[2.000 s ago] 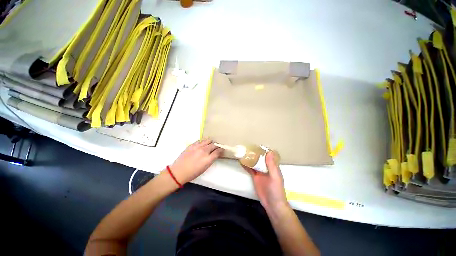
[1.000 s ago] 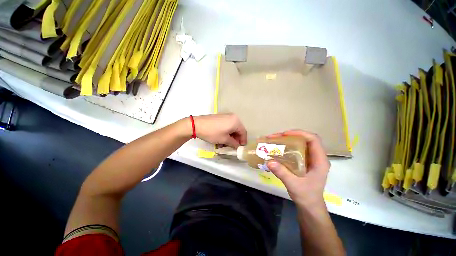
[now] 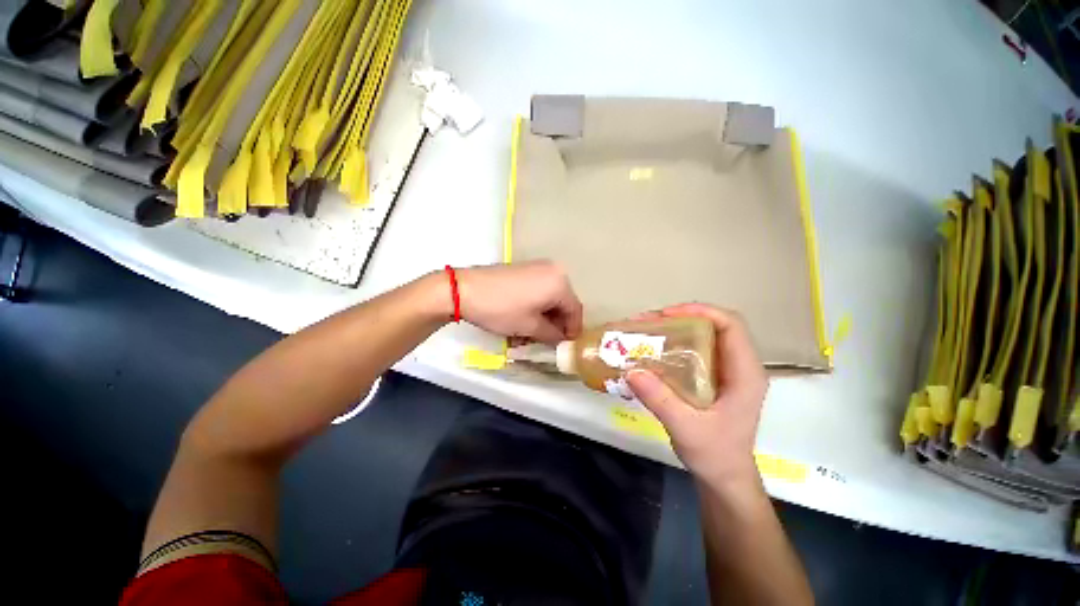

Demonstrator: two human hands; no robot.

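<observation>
The grey-beige bag panel (image 3: 663,237) lies flat in front of me, with yellow binding (image 3: 808,243) down both sides and two grey tabs (image 3: 749,124) at its top edge. My right hand (image 3: 725,414) is closed around the glue bottle (image 3: 677,359), tilted on its side with its nozzle pointing left at the panel's lower left corner. A yellow binding tail (image 3: 483,358) sticks out left at that corner. My left hand (image 3: 529,301) lies over the corner with fingers bent down beside the nozzle; what its fingertips hold is hidden.
Stacked panels with yellow ends stand at the left (image 3: 255,107) and right (image 3: 1007,308). A stained pale board (image 3: 338,243) lies under the left stack, with a white crumpled piece (image 3: 448,102) by it. A yellow strip (image 3: 782,469) lies along the table's front edge.
Since two seconds ago, my left hand has moved onto the panel's lower left corner, and the bottle, now seen more side-on, has its nozzle at that corner. In the last second little has moved.
</observation>
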